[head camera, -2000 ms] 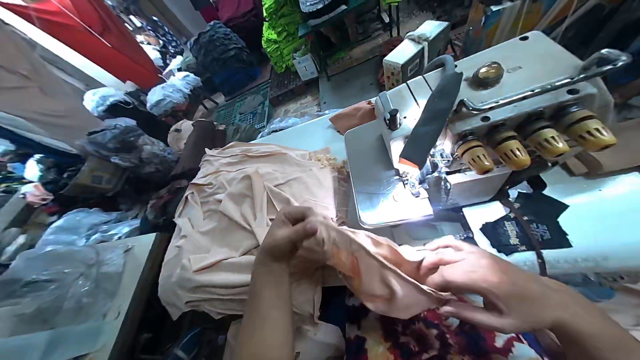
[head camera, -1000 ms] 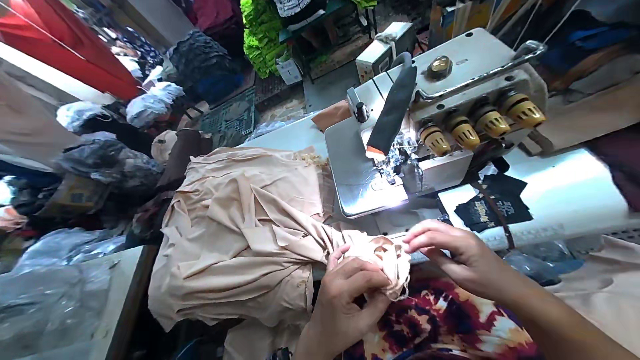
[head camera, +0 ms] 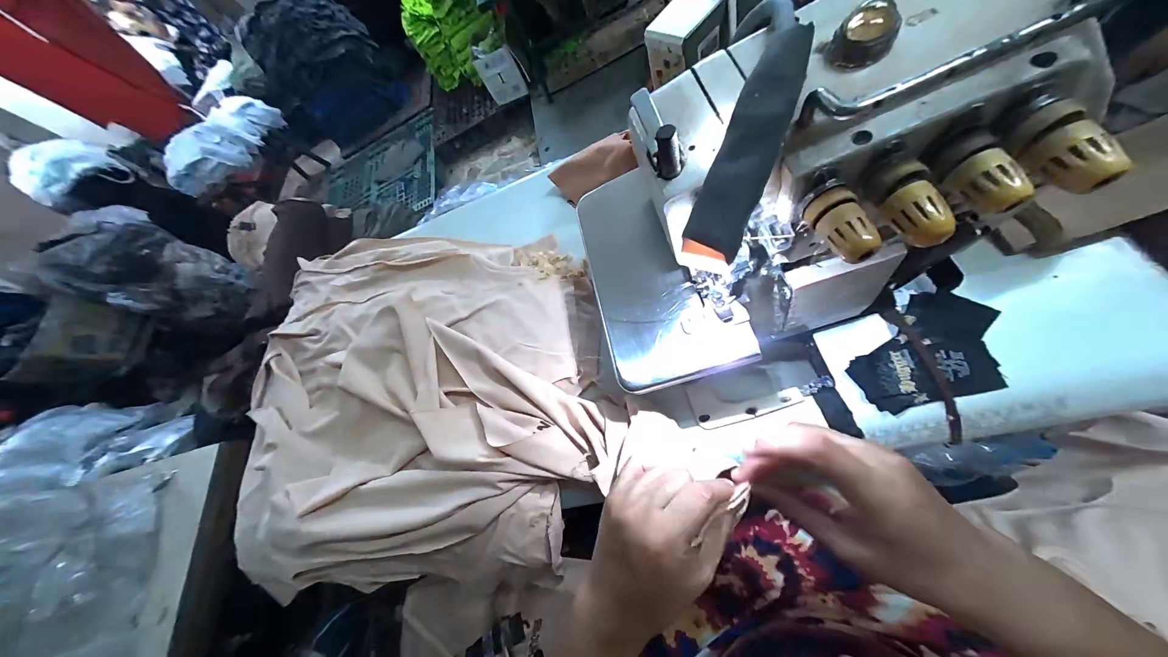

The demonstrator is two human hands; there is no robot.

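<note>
Beige fabric (head camera: 411, 392) lies in loose folds at the left of the sewing table, and a gathered part runs right into my hands. My left hand (head camera: 662, 529) is closed on this gathered part, just in front of the table edge. Close by on its right, my right hand (head camera: 821, 497) is at the fabric's edge, blurred; whether its fingers grip the cloth cannot be made out. Beyond both hands stands an overlock sewing machine (head camera: 675, 338), its lamp lit over the metal plate, with yellow tension dials (head camera: 912, 214) on its front.
Dark fabric pieces with print (head camera: 940, 360) lie on the table (head camera: 1077, 319) right of the machine. A brown scrap (head camera: 593, 169) is behind the plate. Plastic-wrapped bundles (head camera: 137, 265) crowd the left, above a board (head camera: 173, 547) with clear plastic. More beige cloth (head camera: 1095, 493) hangs at the right.
Two seconds ago my hands held a stretch of the beige fabric spread between them; a second ago it was bunched up. Now my hands are close together at the gathered part.
</note>
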